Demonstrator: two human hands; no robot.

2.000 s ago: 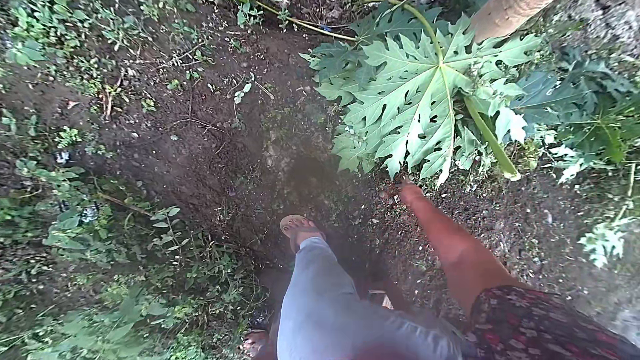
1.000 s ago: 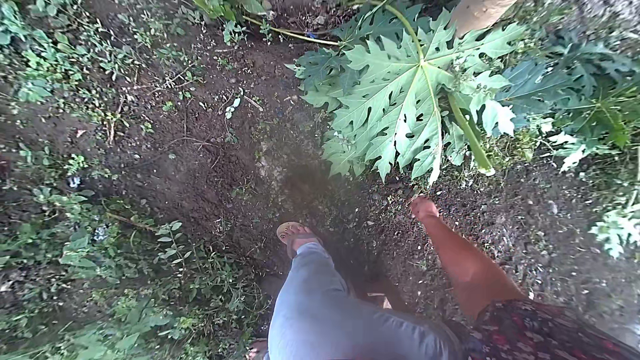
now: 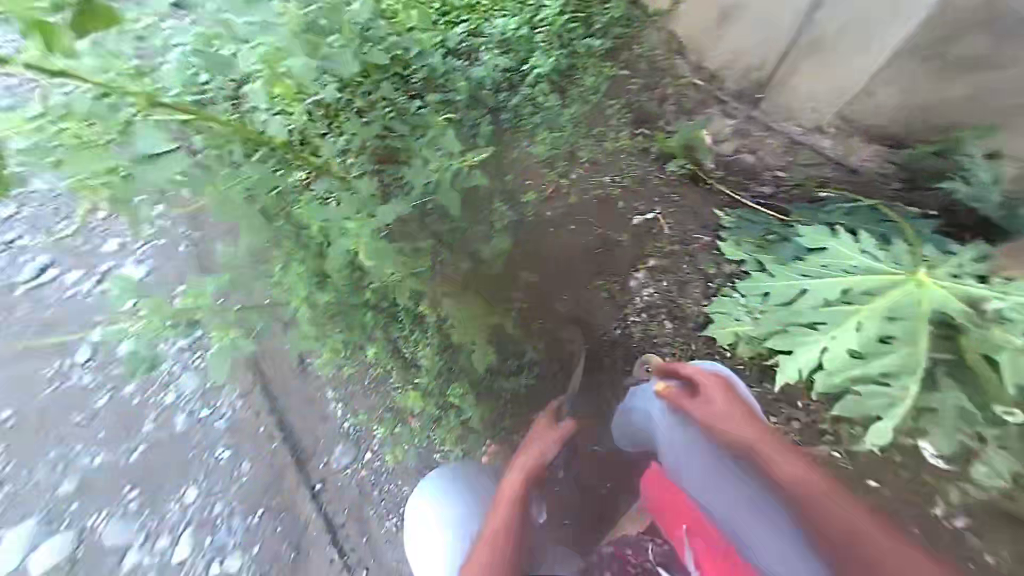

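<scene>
My left hand is closed on a knife or similar thin blade, which points away from me above the dark soil between my knees. The blade is blurred, so its exact kind is unclear. My right hand is near my right knee, its fingers bent; whether it holds anything cannot be made out. A sandalled foot shows just beyond that knee. Low green weeds grow beside the left hand. A large lobed papaya leaf lies on the ground to the right.
Dark bare soil runs between the weeds and the papaya leaf. A pale wall stands at the upper right. Stony wet ground with a dark seam or edge lies on the left. A leafy stem hangs across the upper left.
The view has swung left. The knees are now bent, and both hands show in front; the left one, with the blade, was not seen before.
</scene>
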